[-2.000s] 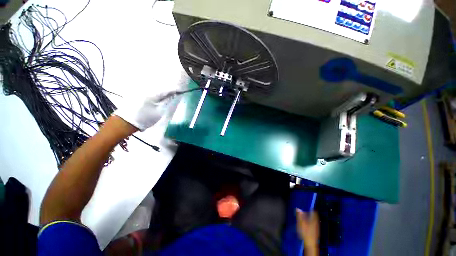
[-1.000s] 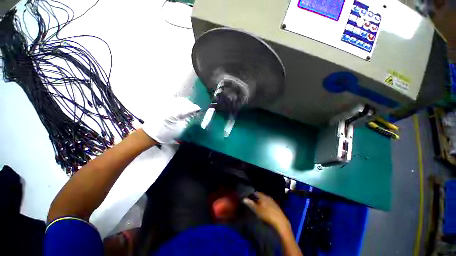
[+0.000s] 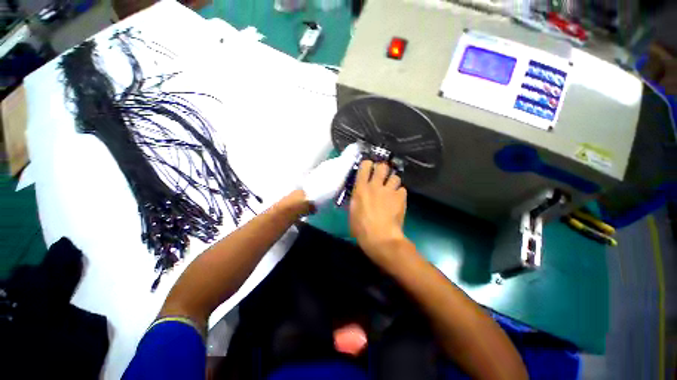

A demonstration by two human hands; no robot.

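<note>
The winding disc (image 3: 401, 132) on the machine front shows its slots. Both my hands are at the winding prongs (image 3: 344, 194), in front of the disc's lower part. My gloved left hand (image 3: 332, 177) is at the left prong, its fingertips close to the disc. My bare right hand (image 3: 378, 204) reaches over the prongs with its fingers bent down. A dark cable coil (image 3: 361, 157) shows in part between my hands. My fingers hide most of it, and I cannot tell how firmly either hand grips it.
Loose black cables (image 3: 126, 152) lie on the white sheet at left. The twist-tie head (image 3: 528, 241) stands right of the disc, with yellow-and-black handles (image 3: 592, 226) behind it. The beige-grey machine (image 3: 464, 115) has a lit red switch (image 3: 396, 48). A black garment (image 3: 48, 319) is at lower left.
The disc was a blur and now shows its slots. My right hand has come up from my lap to the prongs. My left hand has moved in against them. The view has shifted.
</note>
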